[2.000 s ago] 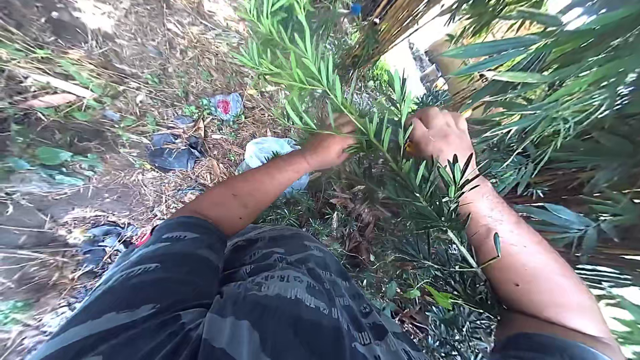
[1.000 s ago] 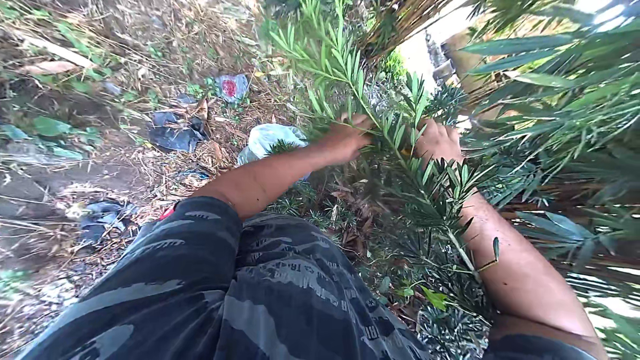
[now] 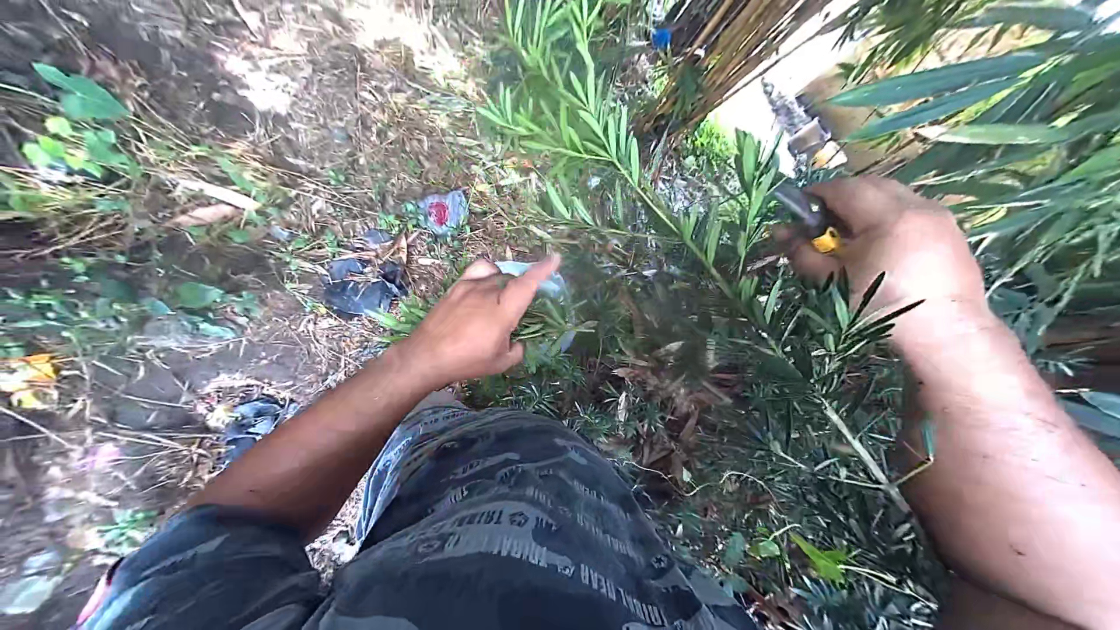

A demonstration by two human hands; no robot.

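My left hand is over a pale plastic bag, its index finger stretched out to the right. Narrow green leaves show on both sides of this hand; whether it grips them cannot be told. On the right, my right hand is closed around a hand tool with a black and yellow handle; its working end is not clearly seen. A long leafy branch of a narrow-leaved shrub slants between the hands, its bare lower stem beside my right forearm.
Dark plastic scraps and a clear wrapper with a red mark lie on the littered ground at left. Long-bladed foliage crowds the upper right, near dry stalks. Low shrubs grow beside my legs.
My left hand has moved left and away from the branch, to over the pale bag. My right hand has shifted slightly, and more of the tool shows.
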